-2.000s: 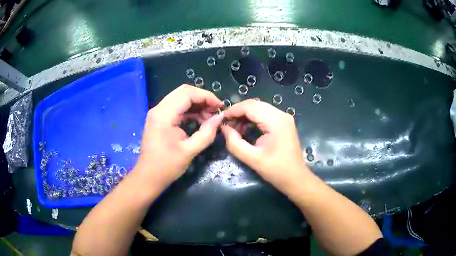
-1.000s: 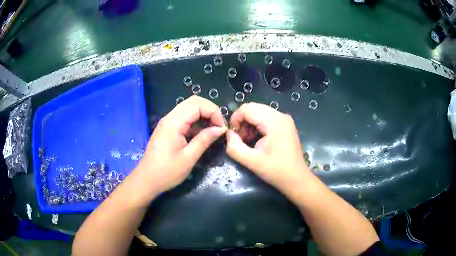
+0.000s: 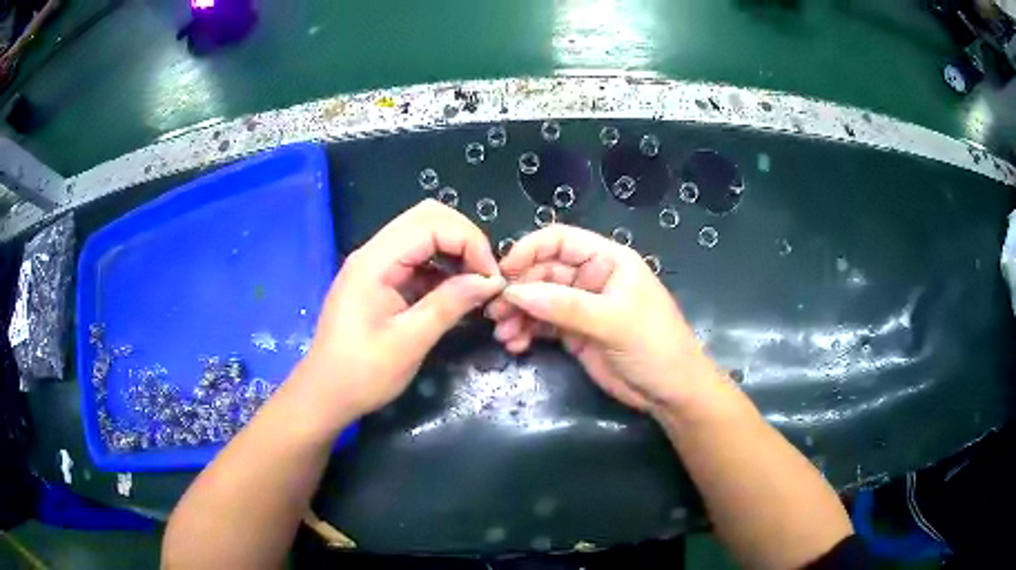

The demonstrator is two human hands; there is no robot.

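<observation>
My left hand [image 3: 396,306] and my right hand [image 3: 607,312] are bare and meet at their fingertips above the middle of the dark mat. Thumb and index finger of each are pinched together. Whatever small part is between the fingertips is hidden. Several silvery rings [image 3: 487,208] lie singly in loose rows on the mat beyond my hands, some over dark round patches [image 3: 713,167]. A blue tray [image 3: 212,256] at the left holds a heap of tangled rings [image 3: 201,403] near its front edge.
A scuffed pale edge rail [image 3: 435,102] curves across beyond the mat [image 3: 824,301]. Behind it is a green belt [image 3: 446,39] with a black unit [image 3: 221,25] glowing purple at the far left and dark units at the right. A crinkled plastic bag [image 3: 47,301] lies left of the tray.
My right hand's lower fingers have spread and come forward under its thumb. The fingertips still meet. A purple-lit black unit has come into view at the top left, and units on the belt have shifted.
</observation>
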